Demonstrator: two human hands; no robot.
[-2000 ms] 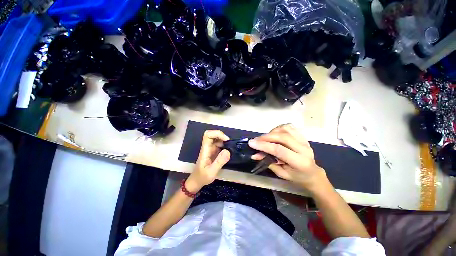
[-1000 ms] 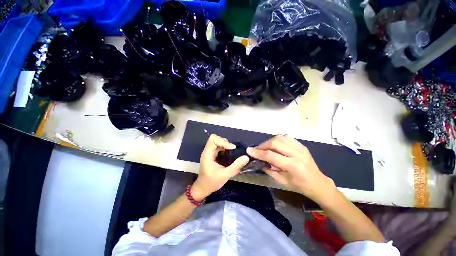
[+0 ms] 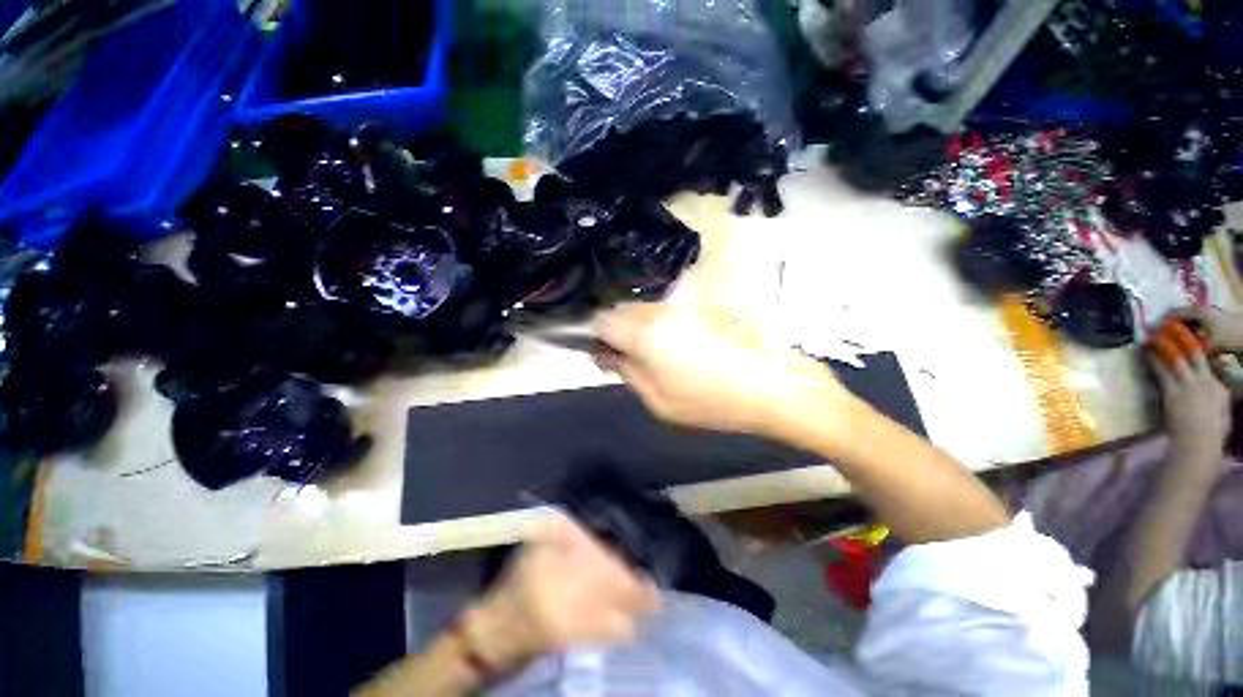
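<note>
My right hand (image 3: 688,375) is above the mat's back edge, fingers closed around slim dark pliers (image 3: 570,339) whose tips point left towards the heap. My left hand (image 3: 573,588) is blurred and curled at the bench's front edge. A blurred black shape (image 3: 614,507) lies beside it; whether that hand holds it, or it is dark cloth on my lap, I cannot tell. The dark mat (image 3: 504,456) lies along the front edge. Glossy black housings (image 3: 395,266) are heaped behind it, with one housing (image 3: 259,433) nearer at the left.
Blue bins (image 3: 348,102) stand at the back left. A clear plastic bag (image 3: 654,75) is behind small black parts (image 3: 709,150). A white piece (image 3: 825,334) lies beyond my right forearm. Red and silver wired parts (image 3: 1029,184) are at the right, near another person's hand (image 3: 1189,375) with orange fingertips.
My hands have separated: the right has moved back towards the heap, the left down towards my body. The view has shifted right, and another person's hand now shows. The pliers now point left.
</note>
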